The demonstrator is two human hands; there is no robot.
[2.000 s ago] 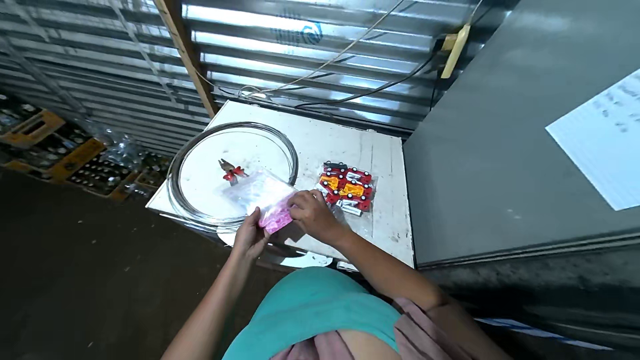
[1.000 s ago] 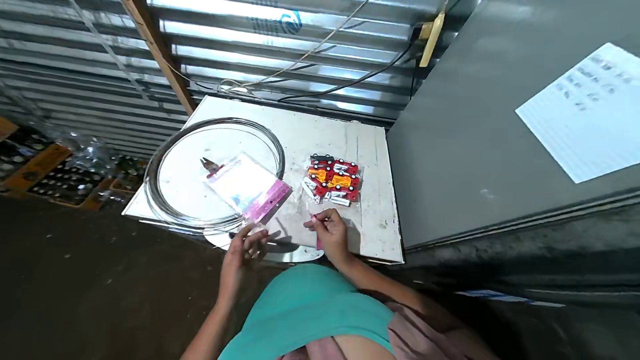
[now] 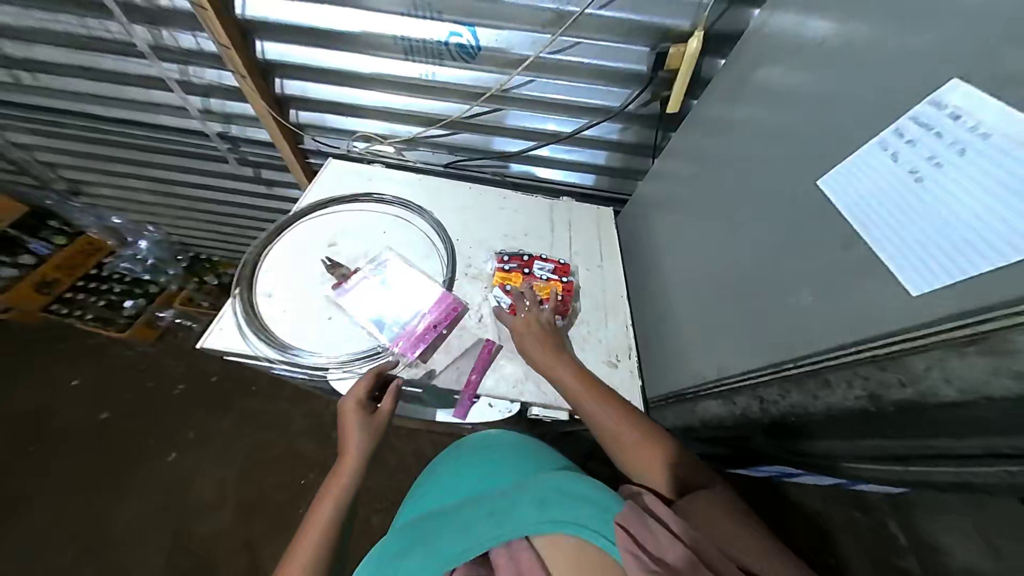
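My right hand (image 3: 534, 324) lies with spread fingers on a plastic-wrapped pack of small red and orange toy vehicles (image 3: 552, 266). At the table's front edge is my left hand (image 3: 372, 406), fingers curled by the corner of a clear plastic bag (image 3: 448, 370) with a pink strip (image 3: 478, 379); whether it grips the bag I cannot tell. A stack of clear bags with pink headers (image 3: 394, 300) lies partly over a coil of metal wire (image 3: 254, 308). Red-handled pliers (image 3: 340, 272) rest inside the coil, their handles partly hidden by the bags.
The white tabletop (image 3: 596, 320) stands against a corrugated metal wall (image 3: 512, 96). A grey panel (image 3: 720, 208) with a handwritten paper (image 3: 932, 184) rises at the right. Cables run behind the table. Crates of bottles (image 3: 104, 288) stand on the floor at far left.
The bag stack, in my hands two seconds ago, now lies on the coil. One bag is apart from it at the front edge. My right hand has moved from that bag onto the toy pack.
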